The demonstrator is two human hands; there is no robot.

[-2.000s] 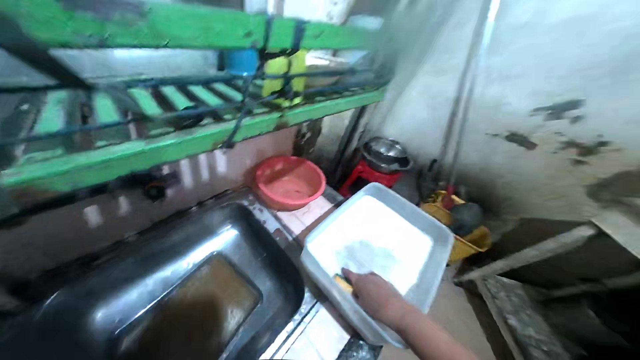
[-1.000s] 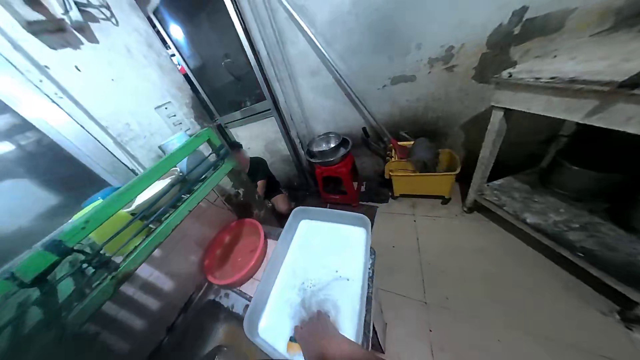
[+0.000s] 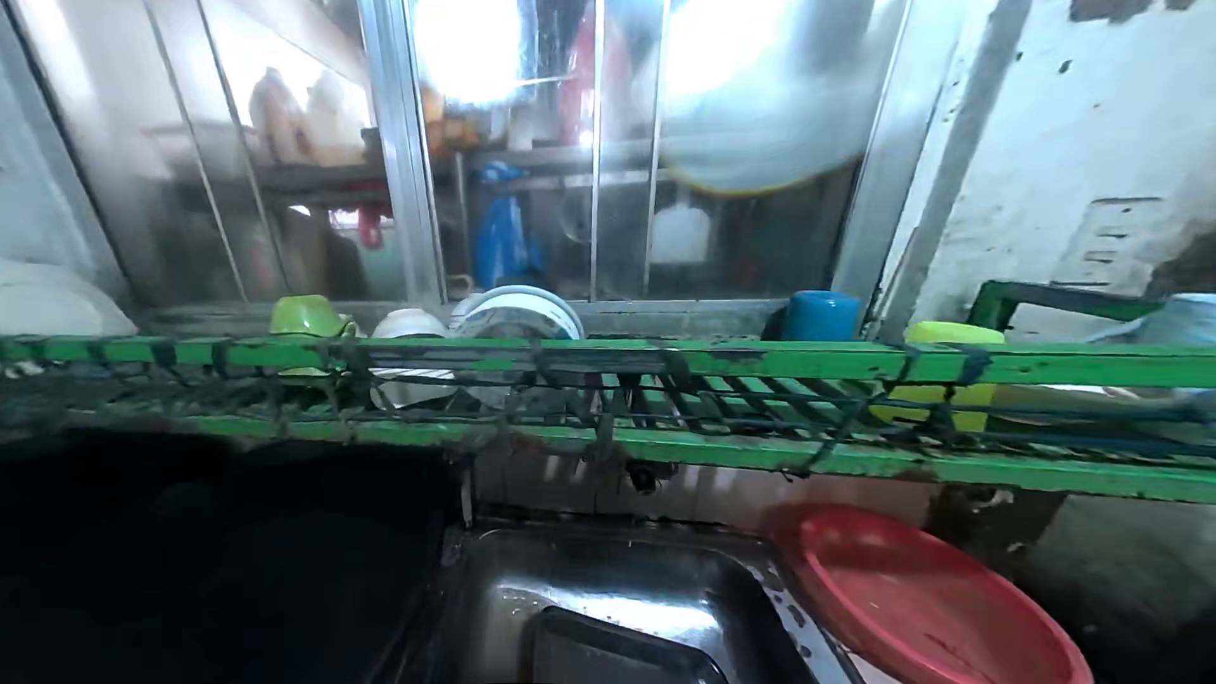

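Neither my left hand nor my right hand shows in the head view now. Low in the middle lies a metal sink basin [image 3: 608, 560], wet and shiny, with a dark rectangular shape [image 3: 608, 655] at its bottom edge. A red plastic basin [image 3: 940, 598] rests tilted at the right of the sink. Above both runs a green dish rack [image 3: 760, 361], which holds a green cup [image 3: 306, 316], a white bowl [image 3: 408, 325], plates [image 3: 518, 309], a blue cup [image 3: 822, 315] and a yellow-green container [image 3: 950, 334].
Behind the rack stand framed glass panels [image 3: 399, 142], with shelves, bottles and a blue item seen through them. A worn, stained wall [image 3: 1054, 161] is at the right. The lower left is very dark, and what lies there cannot be made out.
The view has swung strongly from the floor and red stool to the rack and window. My hand and the white-filled tub, both visible one second ago, are out of view.
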